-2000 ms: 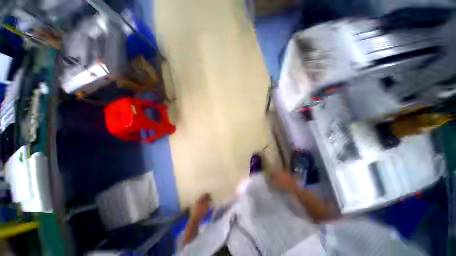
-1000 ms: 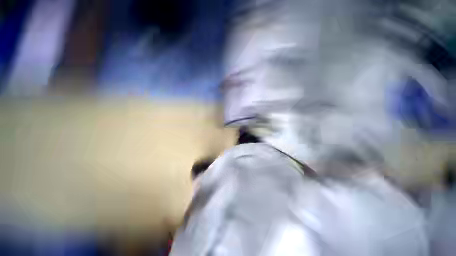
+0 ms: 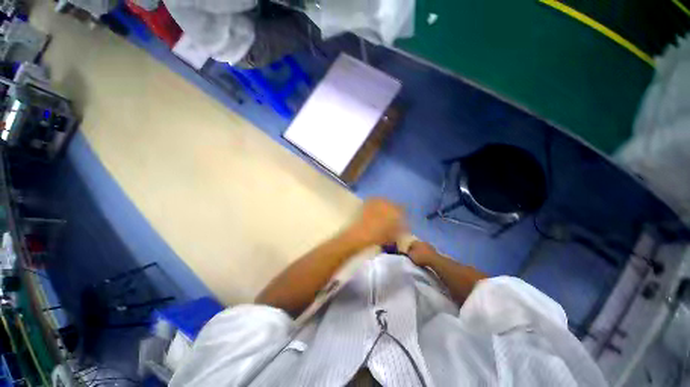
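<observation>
My left hand (image 3: 380, 219) is blurred in front of my body, over the edge of the yellow floor strip. My right hand (image 3: 421, 253) is close beside it, lower and to the right. The fingers of both hands are hard to make out, and no held thing can be seen. A small dark purple thing (image 3: 390, 248), perhaps a shoe tip, shows between the hands.
A pale square-topped box (image 3: 344, 113) stands ahead. A round black stool (image 3: 503, 181) is at right, below the green line surface (image 3: 484, 64). A blue stool (image 3: 281, 83) and people in pale smocks (image 3: 216, 26) are upper left. Machines line the left edge.
The view has swung round from the aisle and machine, through heavy blur, to the green line surface and black stool. My hands, apart two seconds ago, are now close together in front.
</observation>
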